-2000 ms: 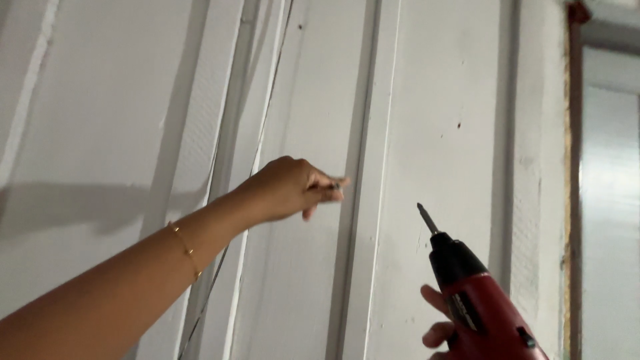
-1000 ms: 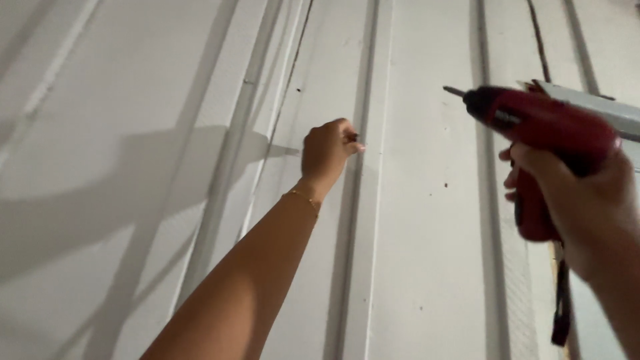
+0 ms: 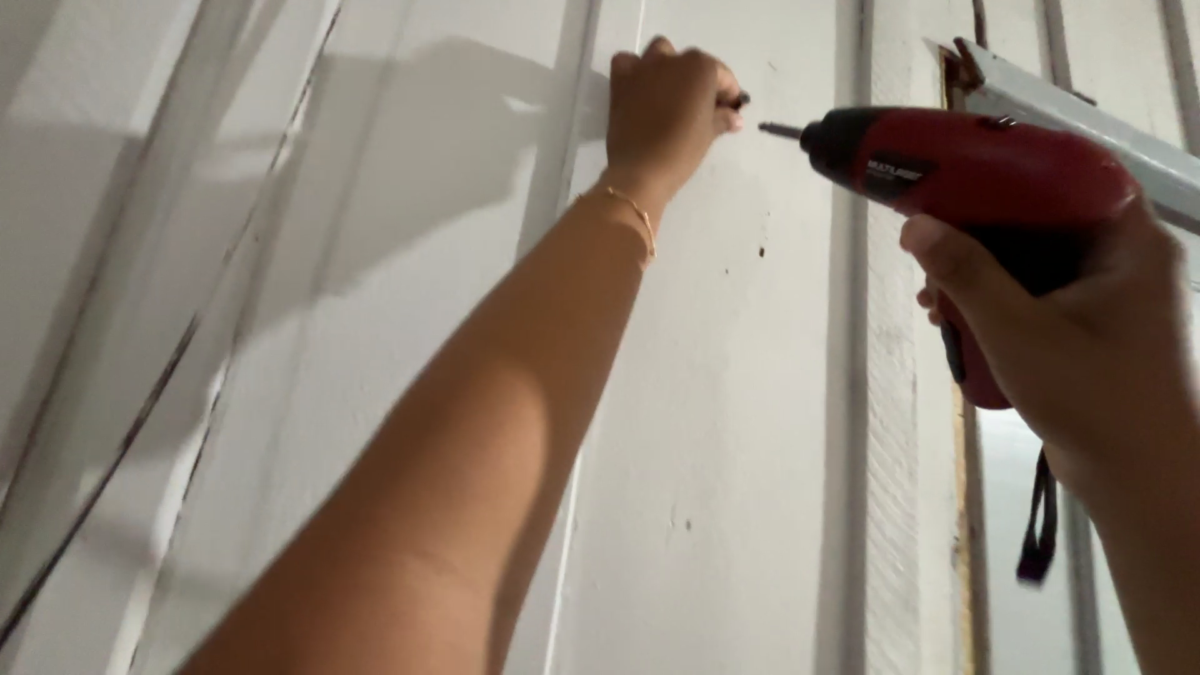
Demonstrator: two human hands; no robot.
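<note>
My left hand (image 3: 667, 117) is raised near the top middle, close to the painted board wall (image 3: 712, 394), with a small dark object (image 3: 742, 99) pinched between thumb and fingers; it looks like a screw, though most of it is hidden. In my right hand (image 3: 1059, 309) is a red and black cordless screwdriver (image 3: 975, 169), gripped by its handle. Its metal bit (image 3: 780, 130) points left, a short way right of my left fingertips. A black wrist strap (image 3: 1037, 530) hangs below the handle.
Raised battens (image 3: 848, 375) run up the wall. A few small dark holes or marks (image 3: 761, 251) show in the board below my hands. At the right are a frame edge (image 3: 966, 525) with rough brownish filler and a slanting grey metal piece (image 3: 1078, 112).
The cordless screwdriver has come up from the lower right, and its bit is now closer to my left hand. My left hand has moved up the wall. The view has shifted.
</note>
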